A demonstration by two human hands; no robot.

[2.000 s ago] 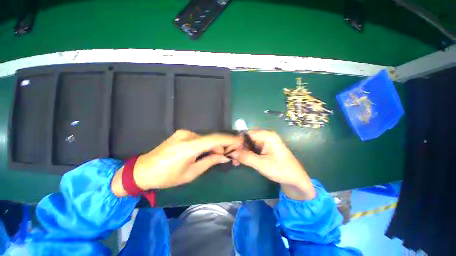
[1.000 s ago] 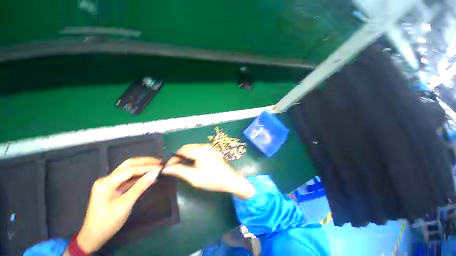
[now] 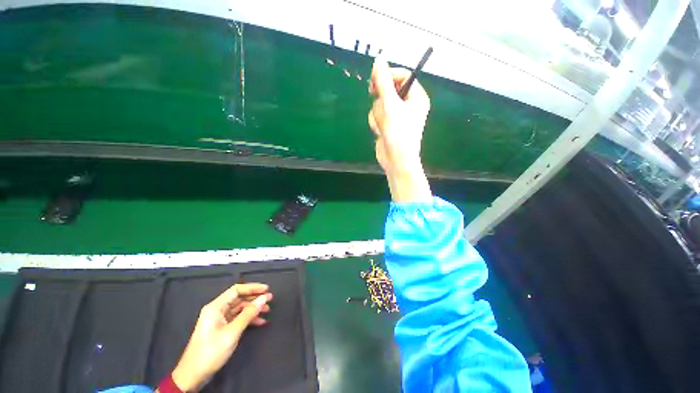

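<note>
My right hand [image 3: 401, 119] is raised at the far white ledge [image 3: 453, 65], holding dark tweezers [image 3: 419, 67] whose end sticks up past the fingers. Its fingertips are beside a row of small dark strips [image 3: 356, 46] at the ledge's edge; whether they hold a strip is hidden. My left hand [image 3: 211, 338] is over the black foam tray [image 3: 157, 330], fingers loosely curled and apart, with nothing seen in it. A loose pile of gold and black flex parts [image 3: 378, 285] lies right of the tray, partly behind my right sleeve.
Dark open phones lie on the green belt, one at centre [image 3: 293, 214] and one at left [image 3: 67, 206]. A white rail [image 3: 192, 258] runs between belt and bench. A white post [image 3: 553, 153] and black curtain [image 3: 591, 284] stand at right. A small white label [image 3: 30, 287] is in the tray.
The view has shifted upward. My right hand has left my left hand and reached up and away to the far ledge. My left hand is now alone over the tray, its fingers loosened.
</note>
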